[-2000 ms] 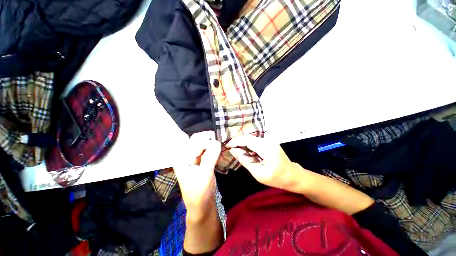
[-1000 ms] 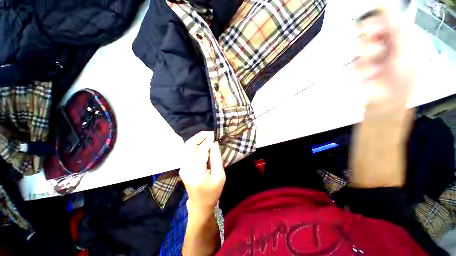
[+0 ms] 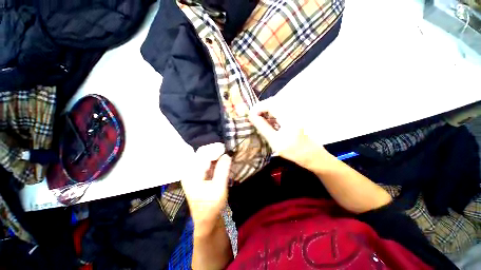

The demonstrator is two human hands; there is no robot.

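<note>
The black jacket (image 3: 187, 89) lies on the white table, with its beige check lining (image 3: 287, 39) folded open. The narrow check placket (image 3: 237, 103) runs down toward me and carries small dark buttons (image 3: 226, 95). My left hand (image 3: 208, 176) pinches the near end of the placket at its dark edge. My right hand (image 3: 279, 134) is over the check cloth just right of the placket, fingers bent toward it. I cannot tell whether a needle is between its fingertips. No thread can be made out.
The dark red plaid tray (image 3: 92, 137) at left holds small dark items and a black object. Clear plastic (image 3: 71, 192) lies at its near end. Other black jackets (image 3: 95, 23) with check lining lie at far left. More garments (image 3: 422, 163) hang below the white table (image 3: 390, 68).
My right hand swung out far right, trailing a fine thread line, and is now back beside the placket. My left hand stays at the placket's near end. The jacket has shifted slightly left.
</note>
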